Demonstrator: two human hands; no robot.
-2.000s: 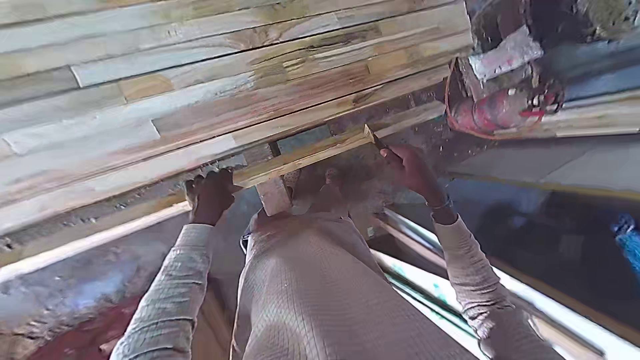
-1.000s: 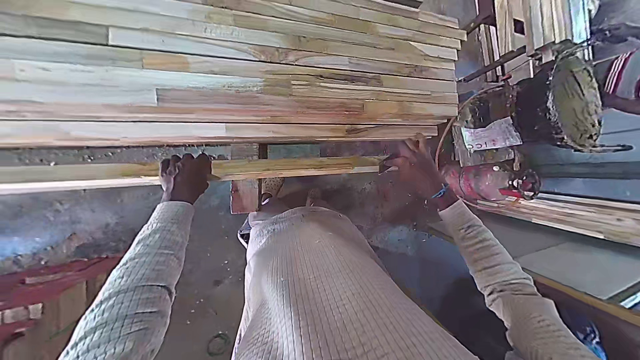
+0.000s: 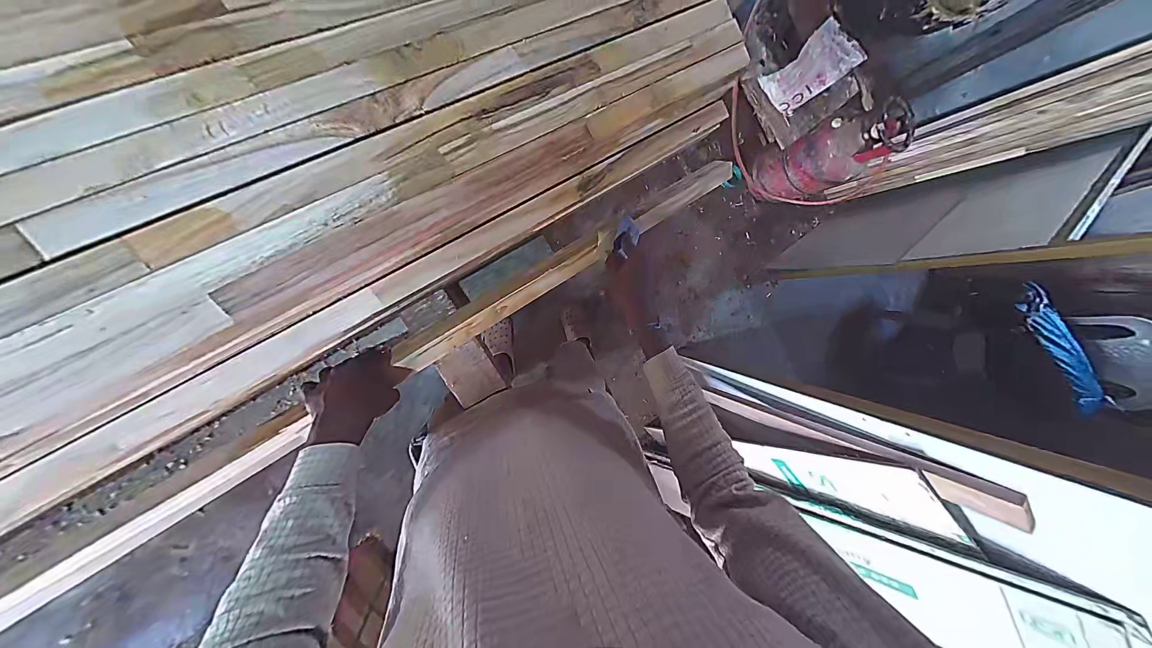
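Note:
A narrow wooden strip (image 3: 504,306) runs diagonally in front of my body, over a short wooden block (image 3: 471,372). My left hand (image 3: 354,396) is closed around its lower left end. My right hand (image 3: 633,292) is at the upper right end, with a small blue-grey object (image 3: 627,232) at its fingertips; blur hides what it is and exactly how the fingers hold it. Beyond the strip lies a broad layer of long, pieced wooden boards (image 3: 297,216). Another pale strip (image 3: 162,526) extends to the lower left of my left hand.
A red cylinder (image 3: 796,171) with a hose stands at the upper right, beside a paper sheet (image 3: 814,67) bearing writing. More boards (image 3: 1017,117) lie beyond it. White printed panels (image 3: 864,504) are at the lower right, near a blue crumpled item (image 3: 1062,346). My feet are below the strip.
The view has turned, so the boards and strip slant again as in the oldest frame. My left hand stays at the strip's left end and my right hand near its right end.

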